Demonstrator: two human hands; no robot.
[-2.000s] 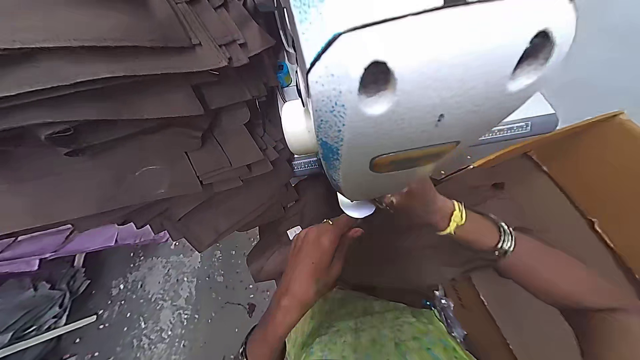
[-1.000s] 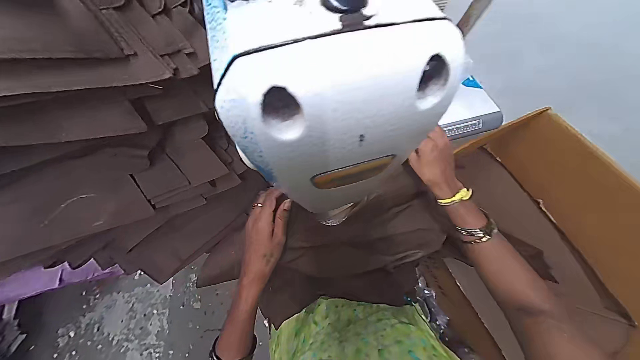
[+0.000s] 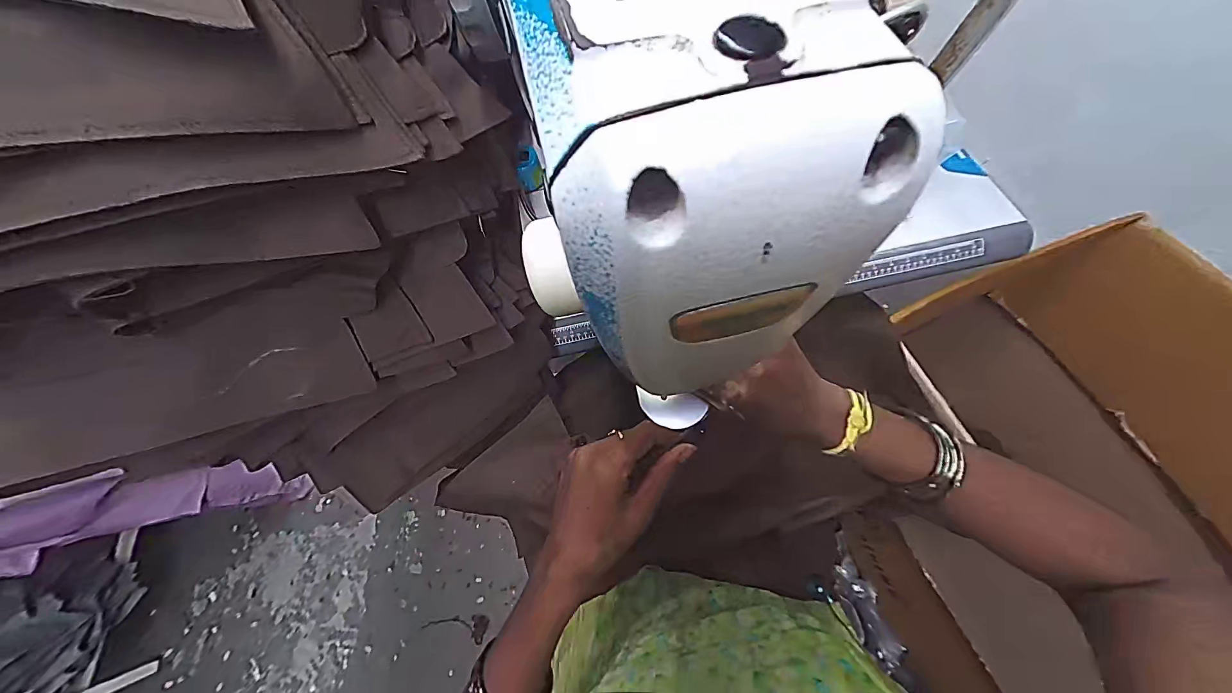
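Observation:
The white head of a sewing machine (image 3: pixel 741 221) fills the upper middle and hides its needle area. Under its lower edge lies dark brown fabric (image 3: pixel 751 491). My left hand (image 3: pixel 602 491) rests on this fabric just left of the needle area, thumb and forefinger drawn toward each other; whether it pinches the cloth cannot be told. My right hand (image 3: pixel 780 390), with a yellow band and bangles at the wrist, is at the right of the needle area, its fingertips partly hidden by the machine head. A round white part (image 3: pixel 672 408) shows below the head.
Stacked dark brown fabric pieces (image 3: pixel 192 356) stand close on the left, with purple cloth (image 3: pixel 154 505) beneath them. An open cardboard box (image 3: pixel 1107 327) with brown fabric inside is at the right. The machine bed bears a printed ruler scale (image 3: pixel 919 260).
My right hand has moved from the right side of the machine head down to the needle area. My left hand has come nearer to it. The view has shifted.

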